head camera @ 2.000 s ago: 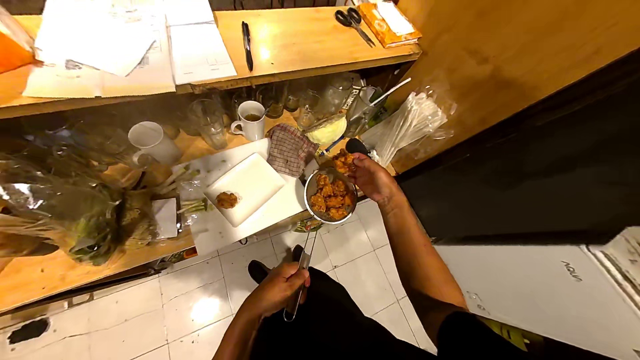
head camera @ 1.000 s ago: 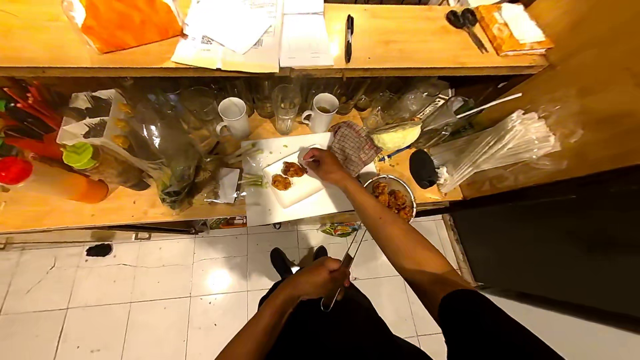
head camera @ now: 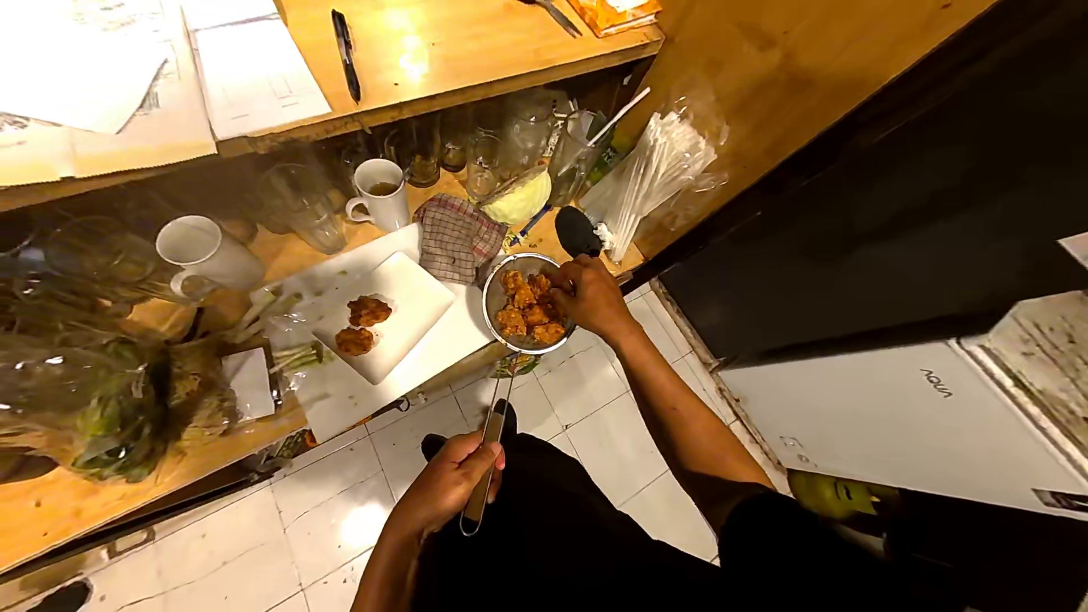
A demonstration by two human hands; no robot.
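My left hand (head camera: 459, 476) grips the handle of a round metal mesh strainer (head camera: 488, 313), which holds several pieces of browned fried food (head camera: 529, 308). My right hand (head camera: 591, 297) reaches over the strainer's right rim, its fingertips at the pieces; whether they pinch one cannot be told. Left of the strainer, a white rectangular plate (head camera: 404, 319) bears two fried pieces (head camera: 369, 311) near its left side. The plate rests on a white cutting board (head camera: 340, 399). A checkered cloth (head camera: 459, 238) lies between the plate and the strainer's upper edge.
White mugs (head camera: 387, 197) and drinking glasses stand behind the board, under a wooden shelf (head camera: 476, 76) with papers and a pen (head camera: 346, 55). Bagged greens (head camera: 123, 416) lie at left. At right are a black rounded utensil head (head camera: 578, 231), bagged straws (head camera: 650, 174) and a white appliance (head camera: 901, 408).
Two seconds ago the plate held one fried piece; now it holds two. My right hand has moved from the plate back to the strainer. My left hand still holds the handle.
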